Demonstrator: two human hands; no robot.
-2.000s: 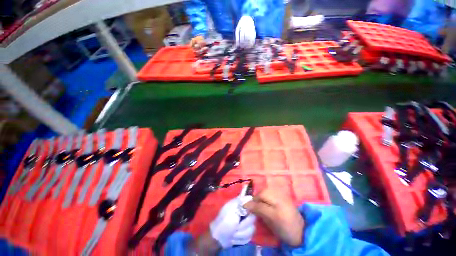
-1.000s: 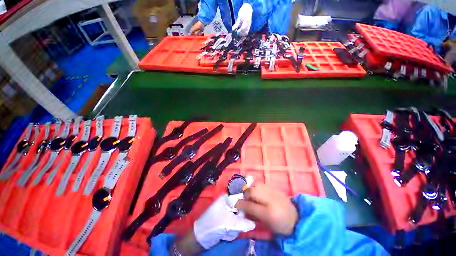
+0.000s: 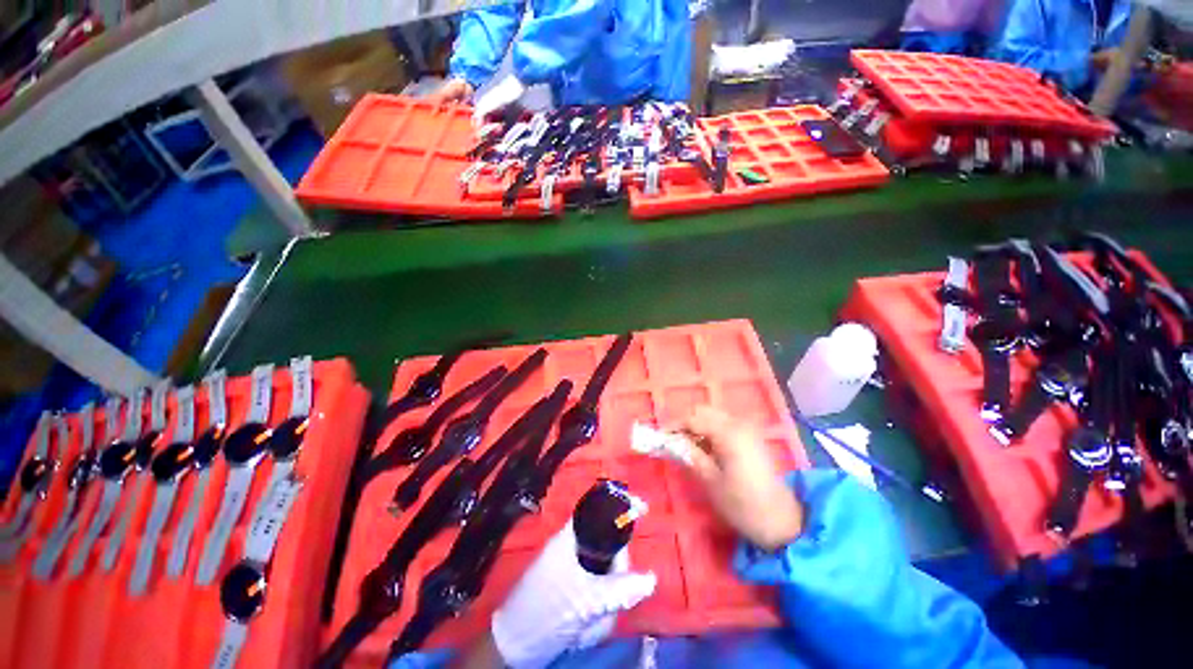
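My left hand [image 3: 565,599], in a white glove, holds a watch [image 3: 605,523] with a round black face turned up and a small orange mark on it. My right hand [image 3: 739,481], bare and slightly blurred, pinches a small white cloth or tissue [image 3: 663,442] to the upper right of the watch, apart from it. Both hands are over the middle compartment tray [image 3: 733,353]. Black-strap watches [image 3: 458,490] lie in overlapping diagonal rows on that tray's left part.
Grey-strap watches [image 3: 170,460] lie in a row on the left tray [image 3: 343,405]. Black-strap watches heap on the right tray [image 3: 903,314]. A white bottle [image 3: 833,370], white piece [image 3: 850,451] and blue stick [image 3: 890,473] lie between trays. Across the green bench [image 3: 550,281], a person in blue touches a tray [image 3: 380,150].
My right hand has moved up and right with the white scrap, away from the watch. The watch face now shows openly in my left hand. The opposite worker's gloved hand has moved lower left.
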